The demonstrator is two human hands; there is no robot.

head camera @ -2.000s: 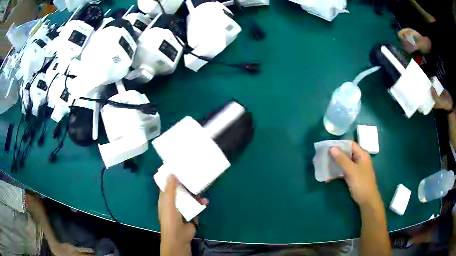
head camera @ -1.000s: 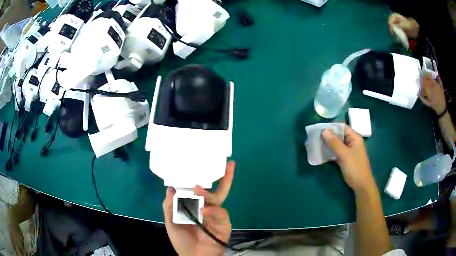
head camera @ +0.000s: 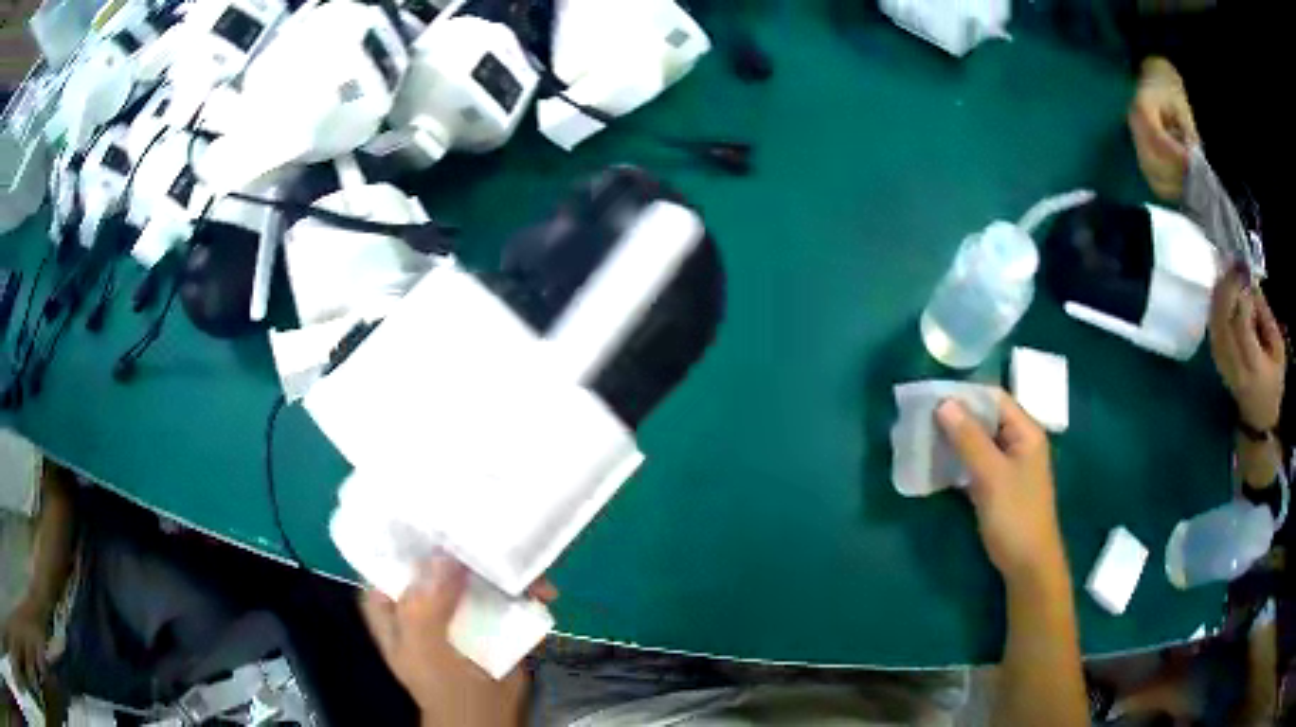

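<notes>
My left hand grips the white bracket end of a security camera and holds it tilted above the green mat, its black ball end pointing up and right. A slim white antenna runs along its side. The camera is slightly blurred. My right hand holds a thin pale grey cleaning cloth between thumb and fingers, to the right of the camera and apart from it.
A squeeze bottle stands beyond my right hand. White blocks lie beside it and nearer the edge. Many cameras are heaped at the left. At the right, a person's hands hold a cloth near another camera and a second bottle.
The camera in my left hand has turned from upright, bracket opening showing, to tilted with its side showing. My right hand still holds the cloth. The neighbour's hands have come together on a cloth.
</notes>
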